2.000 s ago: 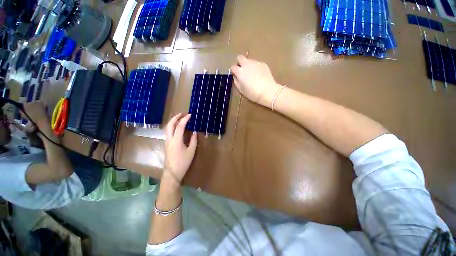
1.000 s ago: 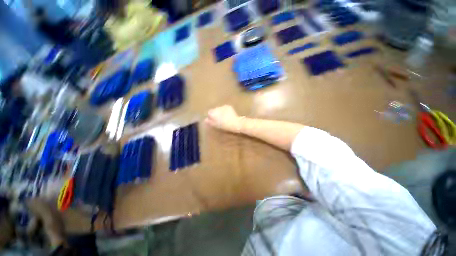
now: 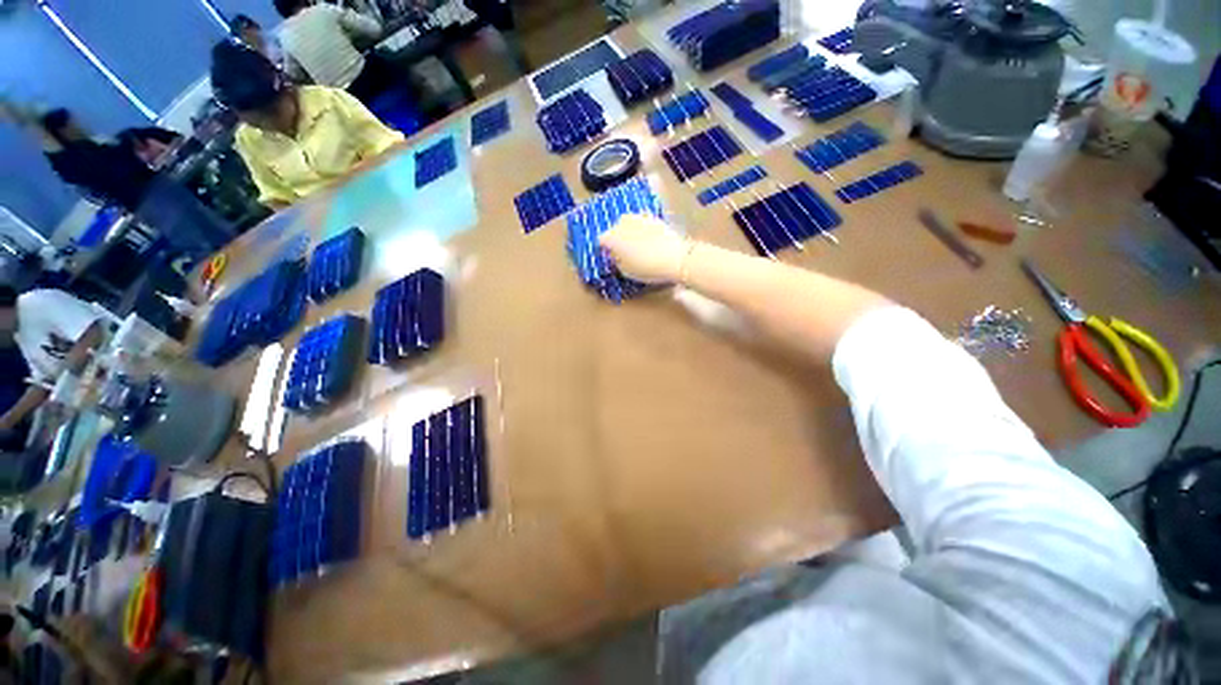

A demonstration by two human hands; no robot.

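Note:
My right hand (image 3: 645,250) lies on the near right part of the bright-blue stack of tabbed cells (image 3: 596,228). Its fingers rest at the top of the stack; whether they grip a cell cannot be told. My left hand is not in view. A dark-blue solar cell (image 3: 447,468) with pale lines lies apart on a clear sheet at the lower left. A thick cell stack (image 3: 321,511) stands just left of it.
More cell stacks (image 3: 407,316) stand behind on the left. A black tape roll (image 3: 611,163) lies behind the bright-blue stack. Cut pieces (image 3: 787,218), scissors (image 3: 1131,368), silver offcuts (image 3: 995,329) and a white bottle (image 3: 1032,162) are at right. A person in yellow (image 3: 311,134) sits across.
My right hand has moved from beside the single dark cell to the bright-blue stack. My left hand has left the picture. The view has turned, showing more of the bench's right side.

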